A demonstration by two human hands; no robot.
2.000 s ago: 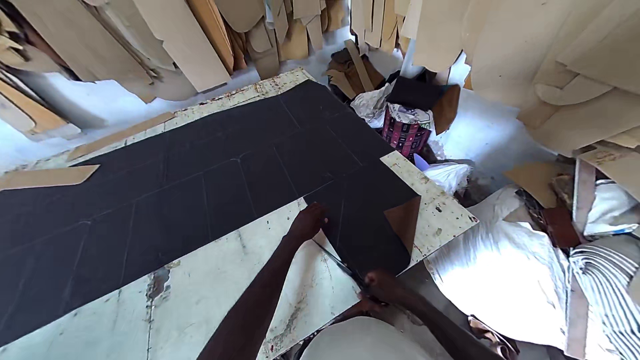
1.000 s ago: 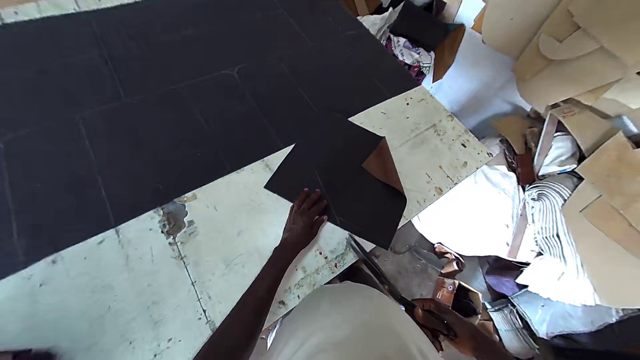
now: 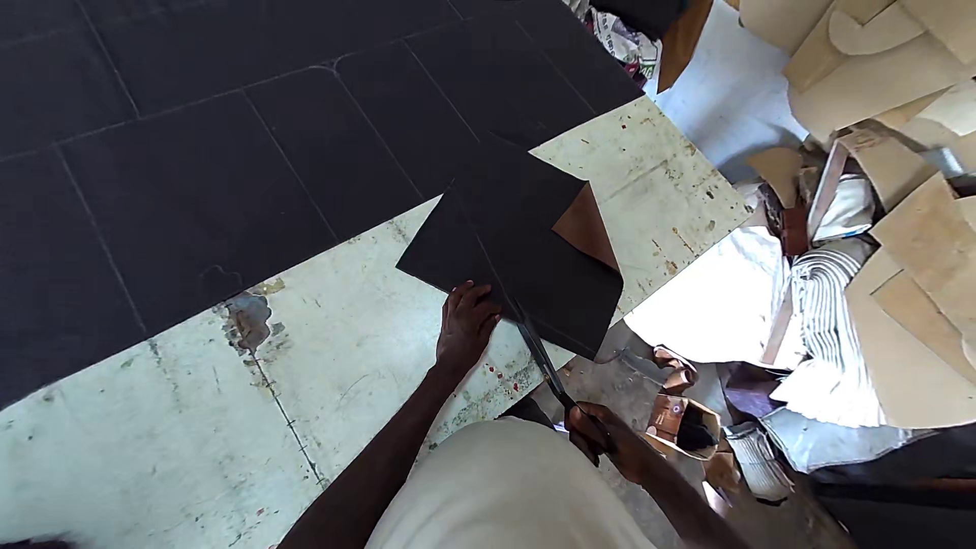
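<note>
A large dark sheet (image 3: pixel 305 152), perhaps fabric or leather, lies over the pale worn table (image 3: pixel 366 358) and bears chalk-like lines. A partly separated section (image 3: pixel 526 252) of it juts toward me, one corner folded over to show a brown underside (image 3: pixel 591 229). My left hand (image 3: pixel 467 320) presses on the near edge of that section, fingers flat. In my right hand (image 3: pixel 602 435) is a pair of dark shears (image 3: pixel 545 362), their blades at the section's near edge, beside a line. The tips are partly hidden.
Brown card patterns (image 3: pixel 915 320) are stacked at the right. Beyond the table's right corner lie white material (image 3: pixel 717 297) and a folded striped cloth (image 3: pixel 827 305). An open small box (image 3: pixel 682 427) stands on the floor, among scraps. My pale shirt (image 3: pixel 503 488) is against the table edge.
The shears, away from the near edge one second ago, now meet it. Two seconds ago my left hand was at the notch by the main sheet; it now rests on the section's near edge.
</note>
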